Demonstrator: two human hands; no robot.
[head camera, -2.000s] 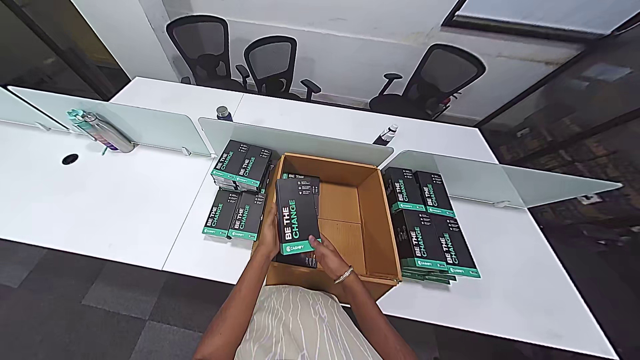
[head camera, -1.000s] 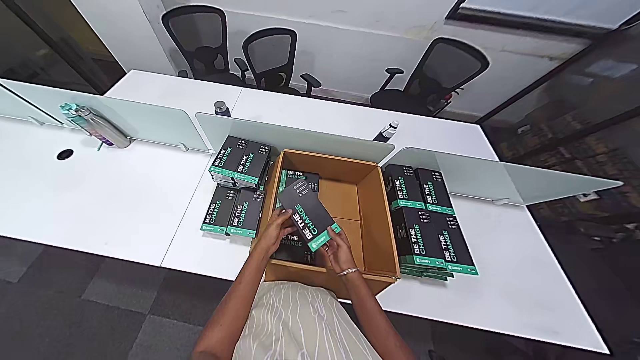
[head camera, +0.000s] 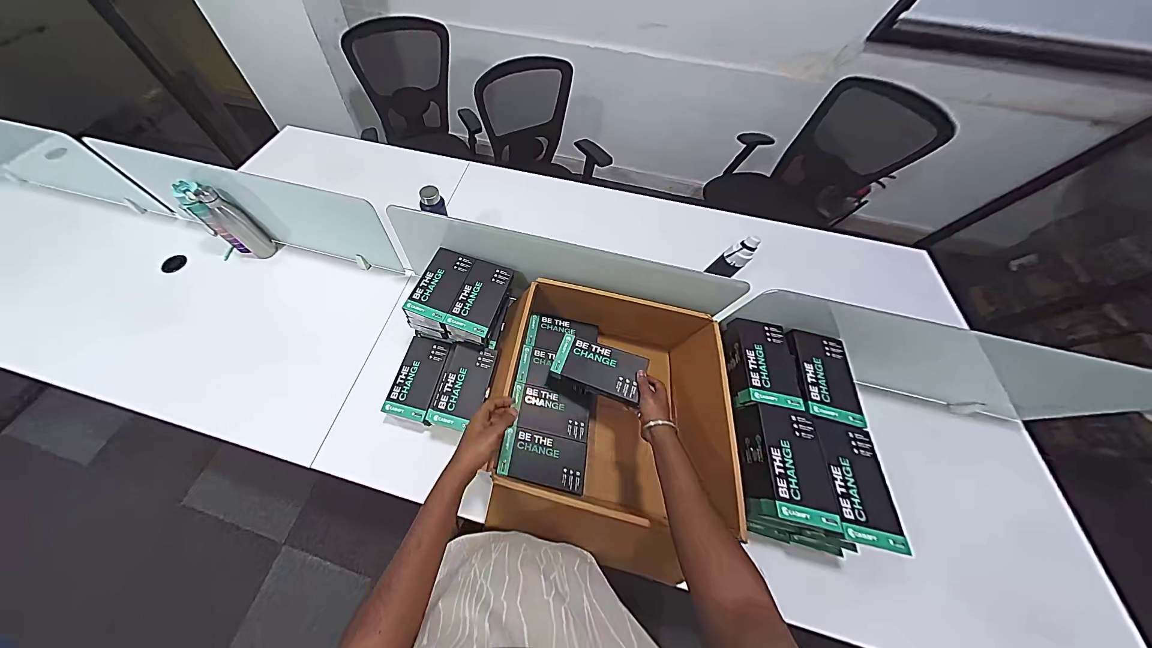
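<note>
My right hand (head camera: 654, 396) grips one end of a black-and-green box (head camera: 598, 367) and holds it tilted over the open cardboard carton (head camera: 697, 396). Along the carton's left side lie several like boxes (head camera: 544, 461) in a column, partly covered by the held one. My left hand (head camera: 490, 430) is at the carton's left wall, its fingers bent near the rim; whether they press on the wall is unclear. Stacks of the same boxes stand left of the carton (head camera: 459, 292) and right of it (head camera: 796, 459).
Frosted divider panels (head camera: 558, 256) run behind the carton along the white desk (head camera: 225, 342). A steel bottle (head camera: 236, 223) leans by the left panel. Two more bottles stand beyond the panels, a dark one (head camera: 432, 200) and a white-capped one (head camera: 733, 256). Mesh chairs (head camera: 526, 103) stand behind.
Both hands were on one box over the carton's left part. My left hand has now let go and moved to the left wall, and my right hand holds a box alone, turned sideways.
</note>
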